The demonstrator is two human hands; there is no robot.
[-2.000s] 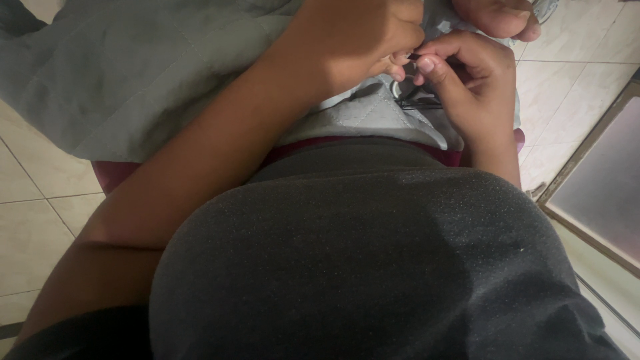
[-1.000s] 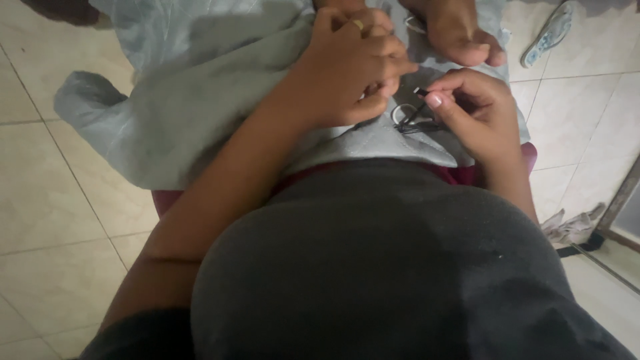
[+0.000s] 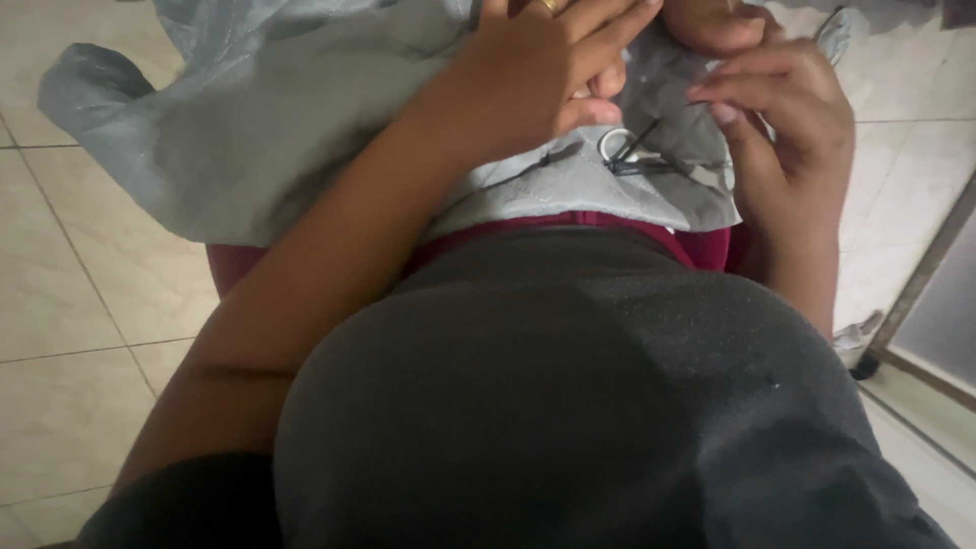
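My left hand, with a gold-coloured ring on one finger, is over the grey cloth on my lap, near the top edge. Its fingers are partly curled, and what lies under them is hidden. To its right, my right hand pinches a small, thin dark item between thumb and forefinger; its kind is unclear. Between the hands, a white ring and several thin dark items lie on the cloth. Bare skin with what look like toes shows between and above my hands.
A maroon fabric edge shows under the cloth. Pale floor tiles extend on both sides. At the lower right stands a framed panel, with a crumpled light item beside it. A patterned light item is at the top right.
Two seconds ago my hands were close together, fingertips nearly meeting; now they are apart. The dark item remains in my right fingers. The view has shifted.
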